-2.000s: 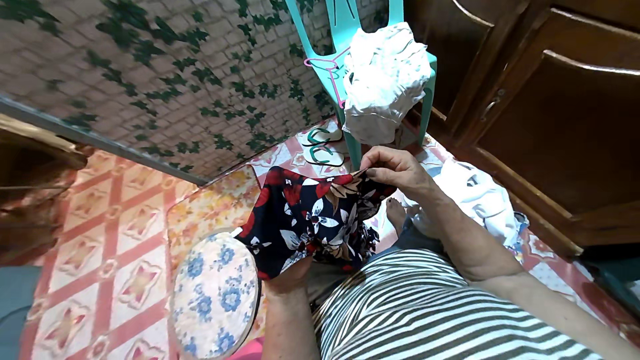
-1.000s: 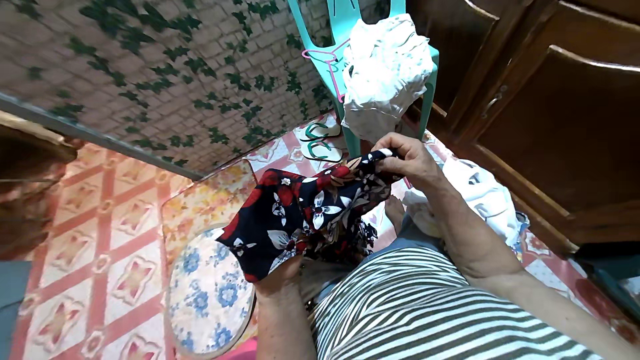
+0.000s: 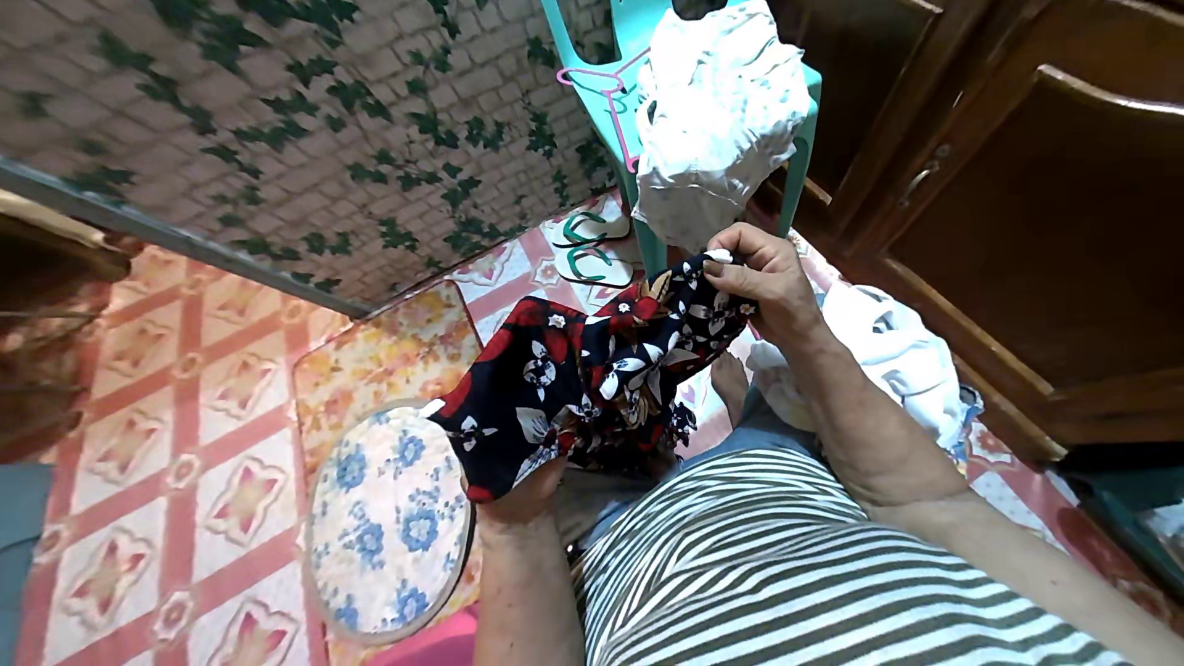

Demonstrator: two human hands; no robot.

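Note:
A dark floral garment (image 3: 592, 379) with red, white and tan flowers stretches between my two hands above my lap. My right hand (image 3: 763, 277) pinches its upper right end between thumb and fingers, in front of the chair seat. At the lower left, my left hand (image 3: 527, 495) is mostly covered by the cloth, which drapes over it; its fingers are hidden, so their grip does not show.
White cloth (image 3: 721, 120) is heaped on a turquoise plastic chair (image 3: 800, 176) with a pink hanger (image 3: 622, 120). Flip-flops (image 3: 595, 265) lie beside it. More white laundry (image 3: 893, 361) sits by the wooden cabinet (image 3: 1045, 250). An oval floral pad (image 3: 388, 527) is at left.
The garment has been shifted and regathered between my hands. Its left part now spreads out farther to the left than two seconds ago, and my right hand still pinches the other end.

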